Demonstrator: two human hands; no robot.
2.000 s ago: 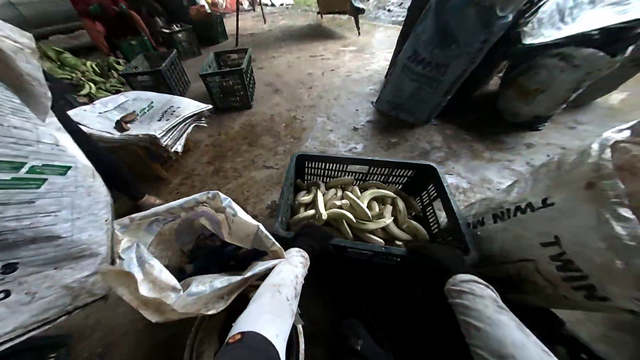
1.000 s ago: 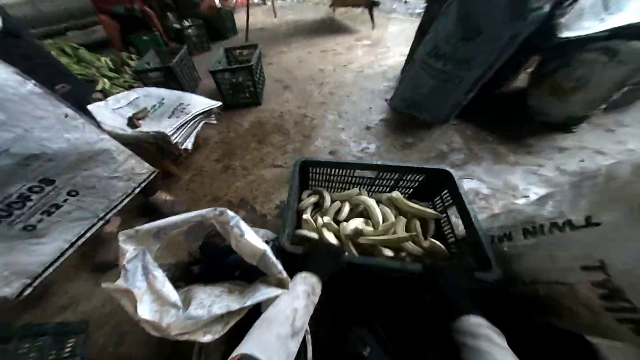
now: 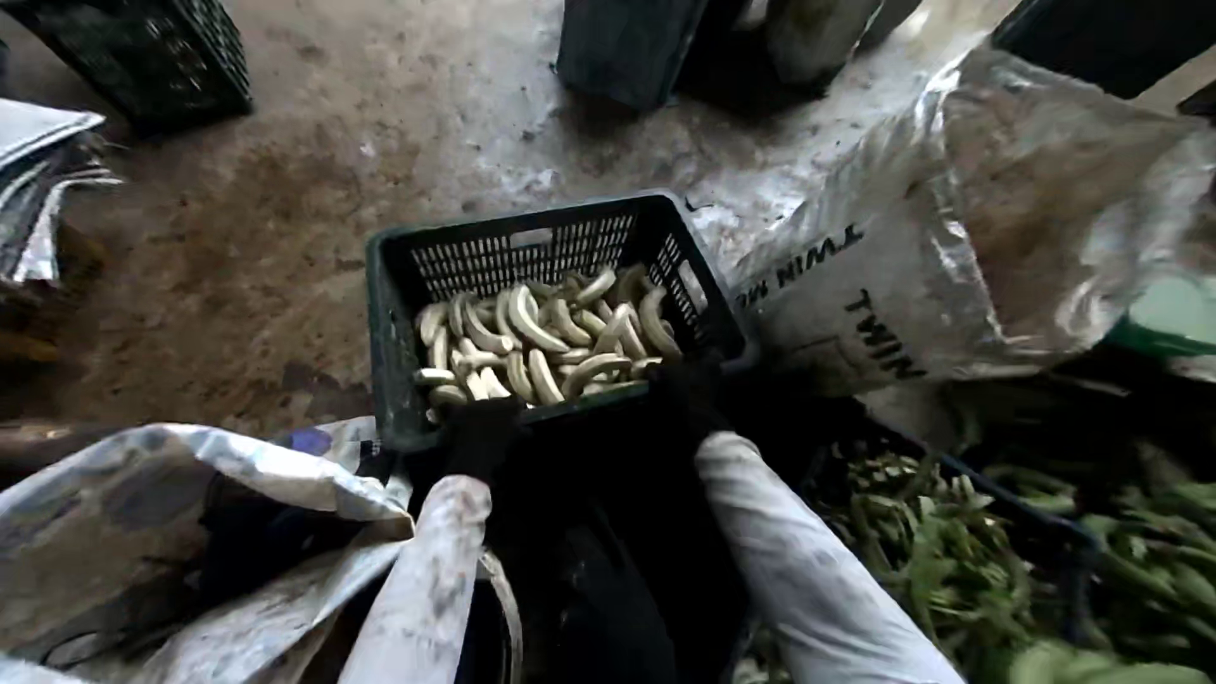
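Observation:
A black plastic crate point(image 3: 399, 313) holds a layer of peeled green bananas or plantains point(image 3: 560, 332). Both my hands wear black gloves and have pale sleeves above them. My left hand point(image 3: 484, 432) is at the crate's near rim, left of its middle. At the near right corner of the rim is my right hand point(image 3: 692, 385). Dark glove against dark crate hides the fingers of both. An open woven plastic sack point(image 3: 190, 456) with a dark inside stands at the lower left, near my left forearm.
A large printed sack point(image 3: 836, 285) leans at the crate's right. Green peels point(image 3: 931, 551) lie at the lower right. Another dark crate point(image 3: 152, 66) and a stack of folded sacks point(image 3: 47, 180) are at the upper left. A dark container point(image 3: 627, 47) stands beyond on the wet floor.
The view has swung right and down, bringing the green peels into sight. Both hands remain at the crate's near side.

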